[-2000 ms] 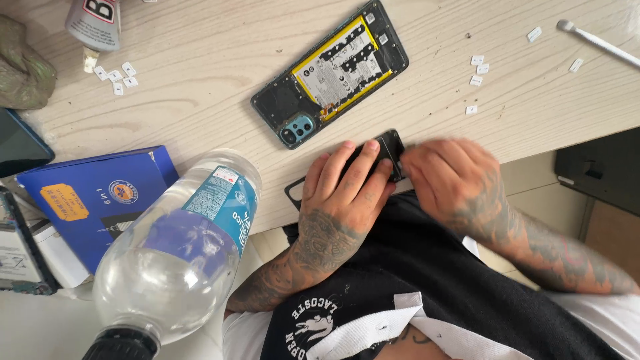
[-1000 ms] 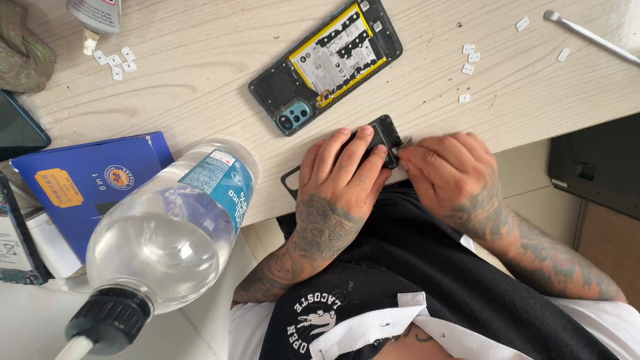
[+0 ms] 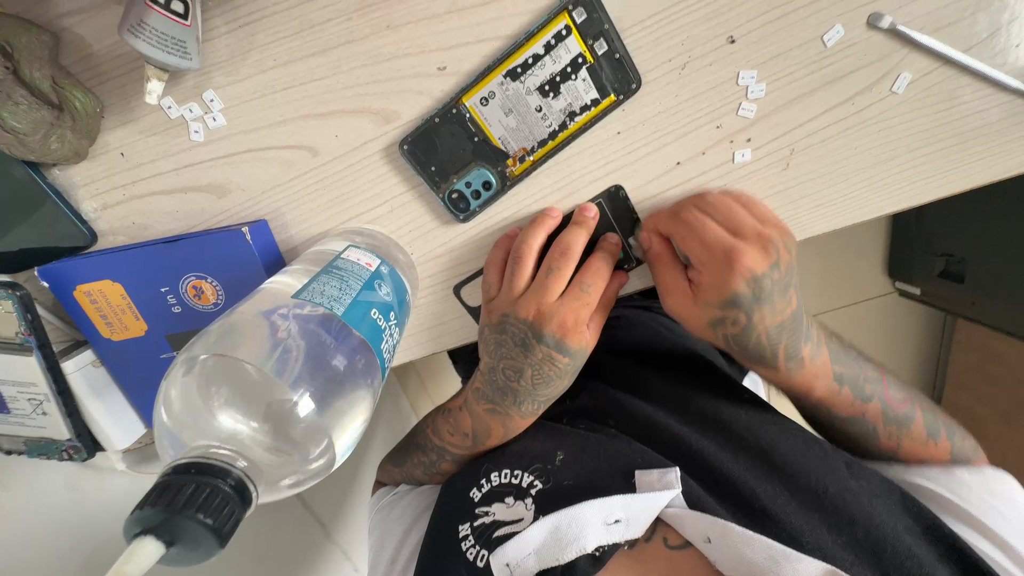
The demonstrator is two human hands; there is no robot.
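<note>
My left hand [image 3: 552,288] lies flat, fingers spread, on a black phone back cover [image 3: 604,220] at the table's near edge, pressing it down. The cover's camera cut-out shows left of the hand. At the cover's right end is my right hand [image 3: 716,272], slightly blurred, its fingertips pinched together at the rim; a small pale bit shows by them, too unclear to name. Just beyond the hands lies an opened smartphone [image 3: 520,112], its battery [image 3: 536,96] with yellow edges exposed and its camera module [image 3: 472,190] towards the lower left.
A clear plastic bottle [image 3: 280,376] with a black cap stands near left, by a blue box [image 3: 168,296] and a disassembled phone [image 3: 40,384]. Farther back are a glue tube [image 3: 164,36] and small white labels [image 3: 192,112]. A metal spudger [image 3: 952,52] lies at the right.
My left hand stays on the cover. My right hand keeps working at the cover's right end, with small shifts of its fingers.
</note>
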